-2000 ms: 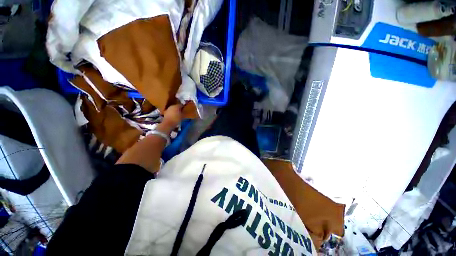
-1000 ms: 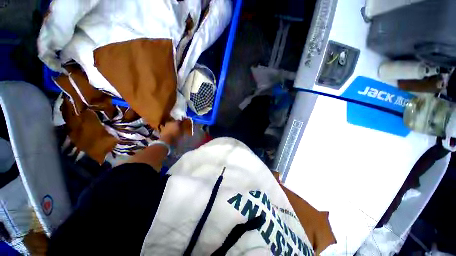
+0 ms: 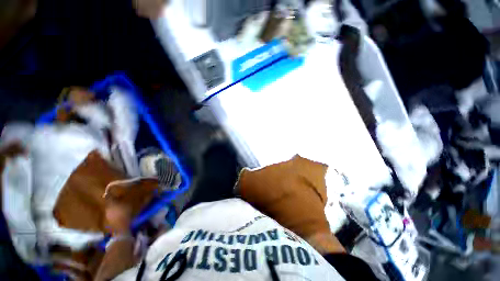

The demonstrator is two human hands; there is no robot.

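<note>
The picture is blurred. My left hand (image 3: 118, 211), at the lower left, grips the edge of a small brown fabric piece (image 3: 134, 190). It is over a heap of brown and white garment pieces (image 3: 55, 159) at the blue crate (image 3: 155, 129). A larger brown panel (image 3: 288, 189) with a white edge lies over the near end of the white machine table (image 3: 290, 121). My right forearm and wrist (image 3: 324, 242) come up from the bottom to this panel. The brown fabric hides my right hand, so its grip cannot be told.
The machine head with its blue stripe (image 3: 263, 63) stands at the top middle. A checked roll (image 3: 160, 169) sits in the crate's near corner. White cloth (image 3: 397, 142) hangs along the table's right side. A dark heap with white scraps (image 3: 460, 159) lies at the right.
The view has swung right, so crate and machine sit further left. My left hand has lifted a brown piece's edge. My right forearm and more of the brown panel on the table now show.
</note>
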